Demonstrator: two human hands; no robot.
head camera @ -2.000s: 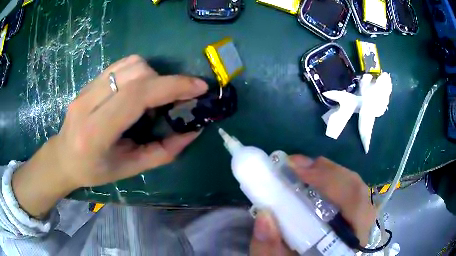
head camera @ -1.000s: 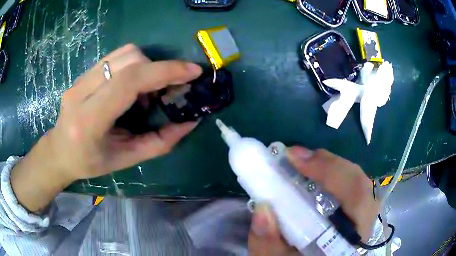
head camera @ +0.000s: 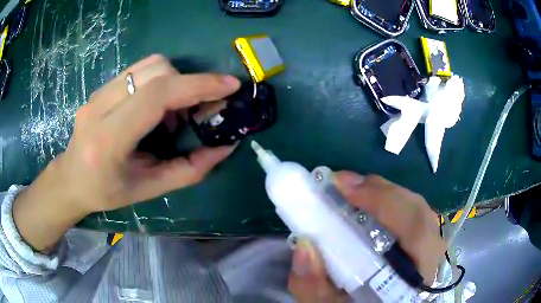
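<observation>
My left hand (head camera: pixel 127 136) holds a black watch housing (head camera: pixel 240 118) between thumb and fingers above the mat, its inside with small parts facing up. A yellow-edged battery with a grey face (head camera: pixel 261 57) sticks out beyond its far edge on a short pale lead. My right hand (head camera: pixel 379 231) grips a fat white glue dispenser (head camera: pixel 314 207) with a metal clamp and black cable at its rear. Its thin pale tip is just below the housing's near right edge, with a small gap. No glue can be made out at the tip.
Right on the green mat (head camera: pixel 320 112) lie a silver-rimmed housing (head camera: pixel 388 77), its yellow-edged battery (head camera: pixel 436 56) and a crumpled white wipe (head camera: pixel 428 115). Several more housings are at the far edge. A clear hose (head camera: pixel 489 154) curves down at right. Hazard tape (head camera: pixel 464 215) shows at the near edge.
The housing has tilted in my left hand and sits slightly higher in view than two seconds ago. The dispenser and its tip have shifted a little left and up, staying beside the housing.
</observation>
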